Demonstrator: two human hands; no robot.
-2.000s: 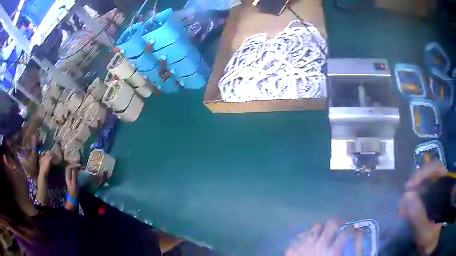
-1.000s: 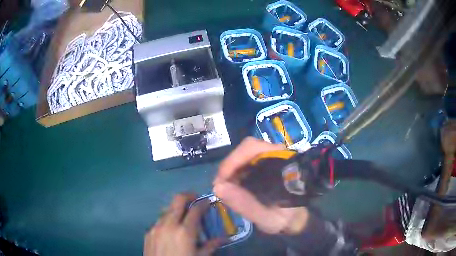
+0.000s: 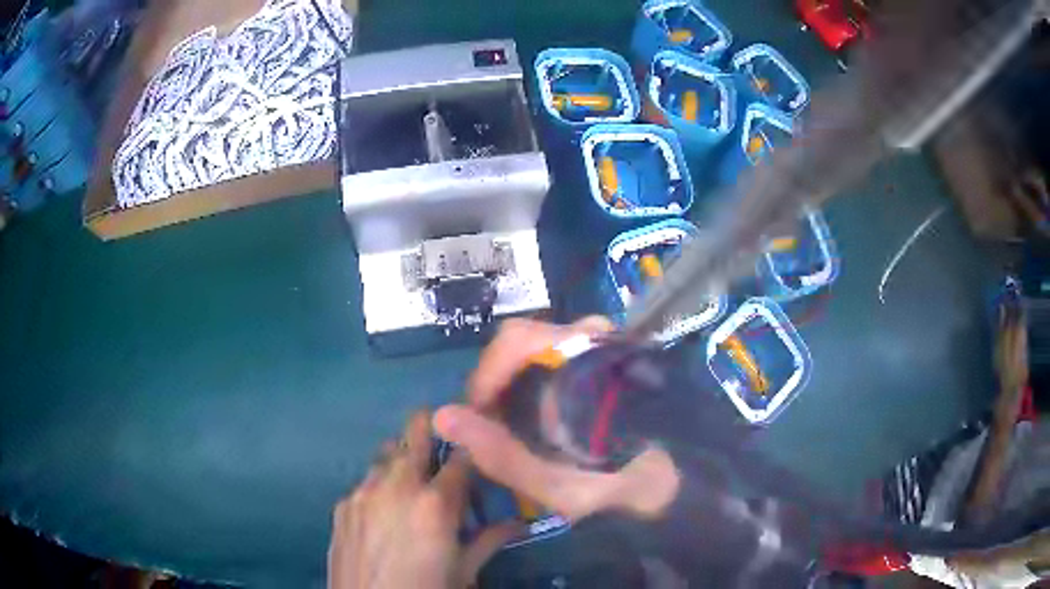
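Observation:
My right hand (image 3: 553, 449) is shut on the electric screwdriver (image 3: 581, 403), dark with a yellow-orange patch, held over a blue housing (image 3: 541, 527) at the bottom centre. My left hand (image 3: 403, 518) grips that housing at its left side. The hands and tool hide most of the housing; a bit of yellow-orange inner part and white rim shows. The screwdriver's tip is hidden. The silver-grey screw feeder (image 3: 449, 190) stands just beyond my hands, with its dark open hopper and red-lit switch.
Blue housings with white rims (image 3: 637, 170) stand in a group right of the feeder. A carton tray (image 3: 219, 213) of white frames (image 3: 230, 109) is at upper left. Stacked blue housings (image 3: 40, 144) are at far left. A blurred grey-brown bar (image 3: 794, 161) crosses the right side.
The view has shifted slightly, so feeder and carton sit a little higher. My right hand and screwdriver have moved left and closer over the housing, covering more of it. The bar crosses further left.

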